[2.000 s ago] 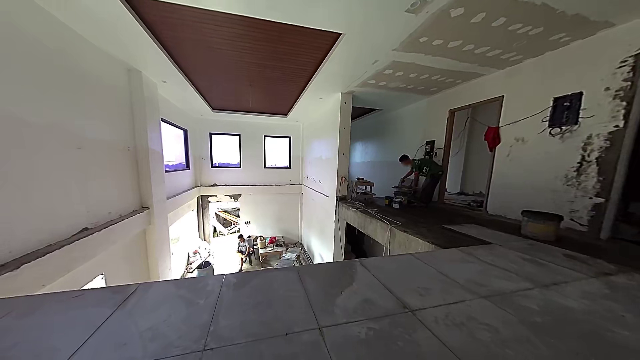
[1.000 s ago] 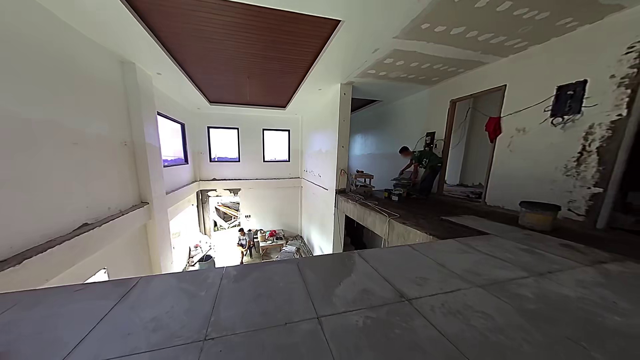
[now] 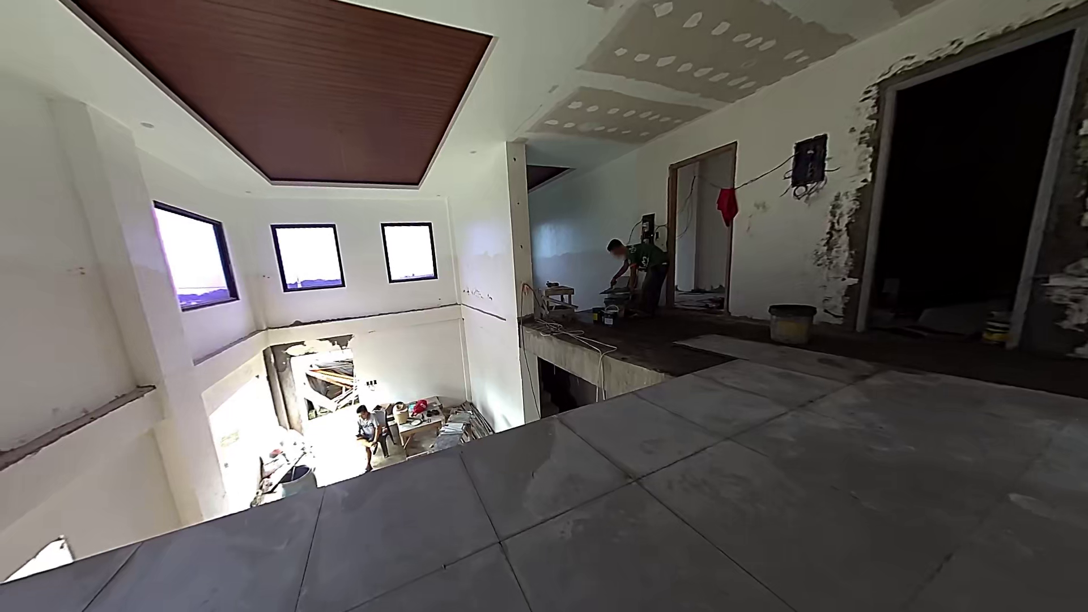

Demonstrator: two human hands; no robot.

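Neither my left hand nor my right hand shows in the head view. Grey floor tiles (image 3: 578, 510) fill the lower part of the picture and end at an open edge over a lower room. Across the upper floor a person in a green shirt (image 3: 643, 265) bends over a flat piece, with buckets (image 3: 609, 315) beside it. What that person's hands hold is too small to tell. Down below, another person (image 3: 370, 429) is by a dark chair, near a table (image 3: 418, 425) with things on it.
The unguarded tile edge (image 3: 391, 470) runs across the view. A lidded bucket (image 3: 791, 324) stands near the right wall, before a dark doorway (image 3: 952, 178). Loose cables (image 3: 586, 337) lie along the far slab edge. A red cloth (image 3: 727, 206) hangs from a wire by another doorway (image 3: 702, 229).
The view has turned somewhat to the right, so more of the dark doorway shows. The person in green stays bent over in the same area.
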